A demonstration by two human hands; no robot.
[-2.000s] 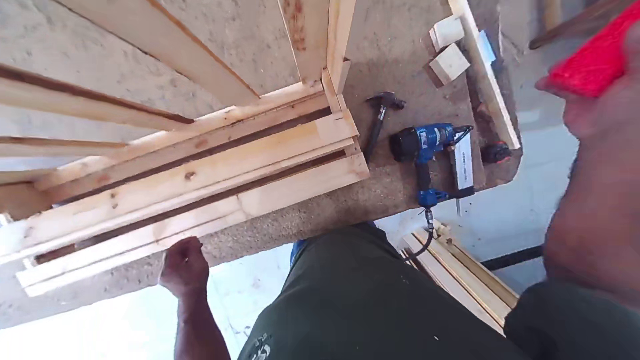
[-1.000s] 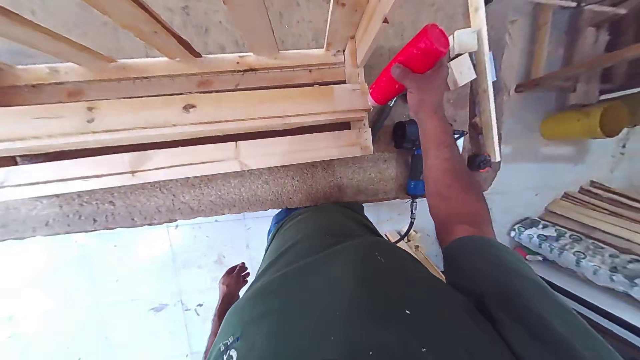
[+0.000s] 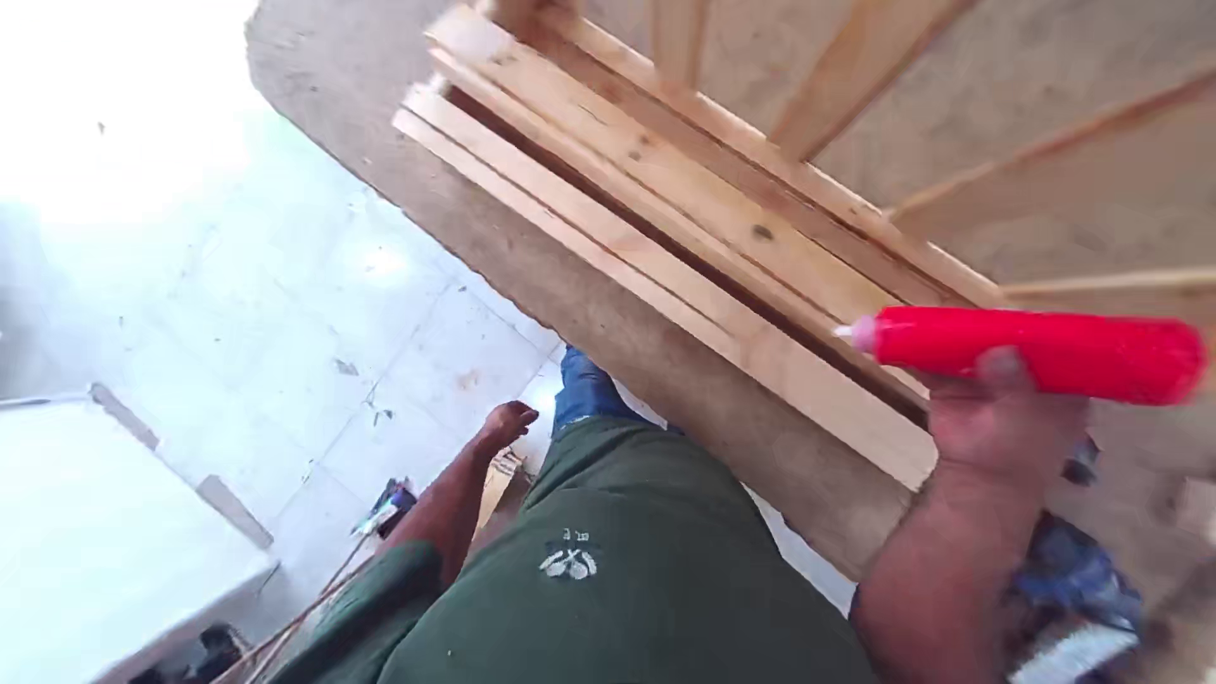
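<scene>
My right hand (image 3: 1002,418) grips a red squeeze bottle (image 3: 1035,351) with a pale nozzle, held nearly level over the right end of a slatted wooden frame (image 3: 655,228). The nozzle points left, above the gap between two slats. My left hand (image 3: 510,421) hangs low beside my leg, off the table edge; it touches nothing that shows, and its fingers look loosely curled. Partly hidden behind my right forearm lies the blue nail gun (image 3: 1073,570), blurred.
The frame rests on a worn tabletop (image 3: 332,104) with a rough edge. More wooden boards (image 3: 874,76) fan out at the top right. Below left are a tiled floor (image 3: 380,313), a white panel (image 3: 104,532) and a hose (image 3: 318,608). Wood pieces (image 3: 496,489) lie near my left forearm.
The red bottle, near the wood blocks a second ago, is now over the frame's slats with its nozzle to the left. The view has swung strongly to the left.
</scene>
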